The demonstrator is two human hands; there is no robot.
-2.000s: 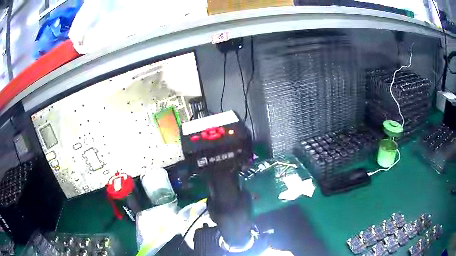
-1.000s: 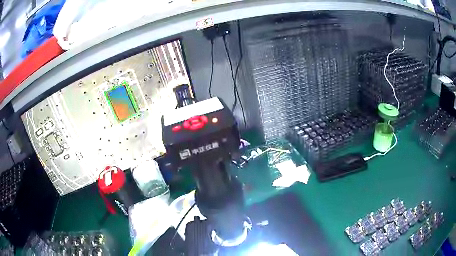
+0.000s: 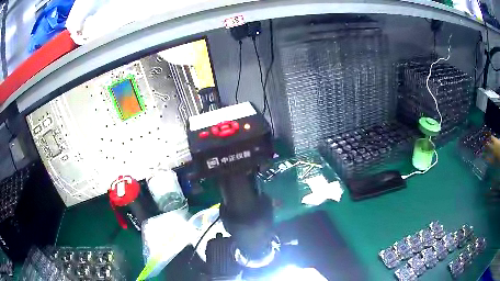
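The black video microscope (image 3: 230, 145) stands in front of me with red buttons on its head. Its lens end glows at the bottom edge, and an overexposed white shape (image 3: 296, 273) lies under it; I cannot tell what it is. Any part under the lens is hidden by the glare. The monitor (image 3: 82, 148) behind shows a pale circuit board with a blue-orange rectangle framed in green. Silvery modules (image 3: 427, 249) lie in short rows on the green mat at right. Neither of my hands can be made out.
A clear tray (image 3: 85, 263) with modules is at lower left. A red-topped bottle (image 3: 125, 192), clear jar (image 3: 166, 189), bag (image 3: 164, 236) and white tissue (image 3: 322, 190) surround the microscope. Behind stand stacked trays (image 3: 359, 145), a phone (image 3: 376, 185) and green device (image 3: 423, 153). Another person's hand (image 3: 493, 151) shows at right.
The rectangle on the monitor has moved left and up across the screen, and turned from orange to blue-orange. Another person's hand has appeared at the right edge. The camera view has shifted a little.
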